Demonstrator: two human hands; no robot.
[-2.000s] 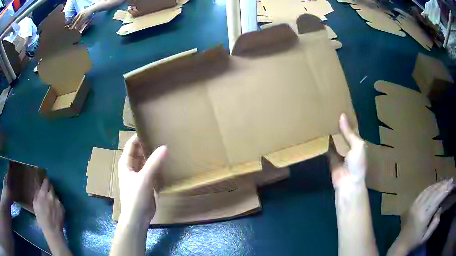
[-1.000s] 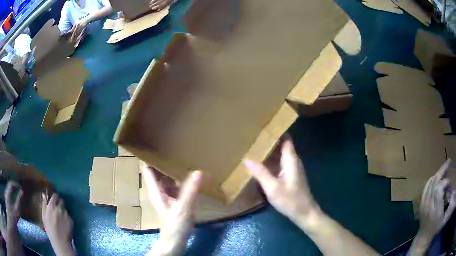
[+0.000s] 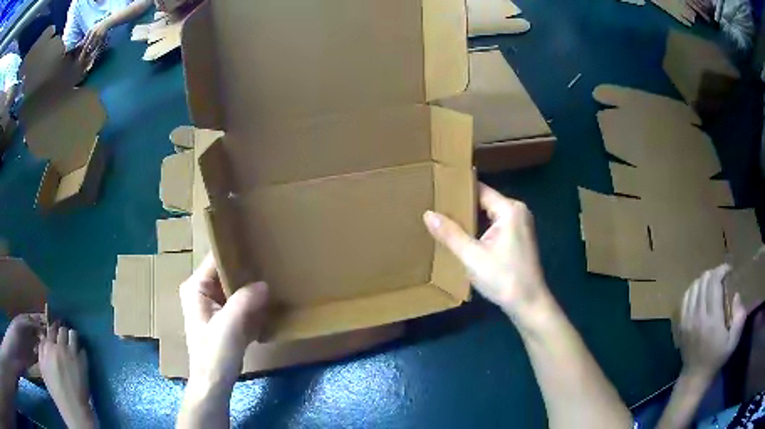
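Observation:
A part-folded box (image 3: 344, 230) is held up in front of me, its inside facing me. Its front wall and both side walls stand up, and its lid panel (image 3: 319, 63) extends away, cut off by the top edge. My left hand (image 3: 220, 323) grips the left side wall near the lower left corner, thumb inside. My right hand (image 3: 495, 247) grips the right side wall, thumb on its inner face and fingers outside. Box blanks (image 3: 134, 295) lie on the table under and to the left of the box.
A closed box (image 3: 513, 109) lies behind on the right. Another blank (image 3: 671, 214) lies at the right beside another person's hand (image 3: 705, 323). An open box (image 3: 71, 180) stands at the left. Another person's hands (image 3: 60, 360) work at the lower left on the green tabletop (image 3: 361, 390).
The box has turned from a slant to nearly square with me, its lid pointing away. My left hand has moved left to the side wall. My right hand has moved up along the right wall.

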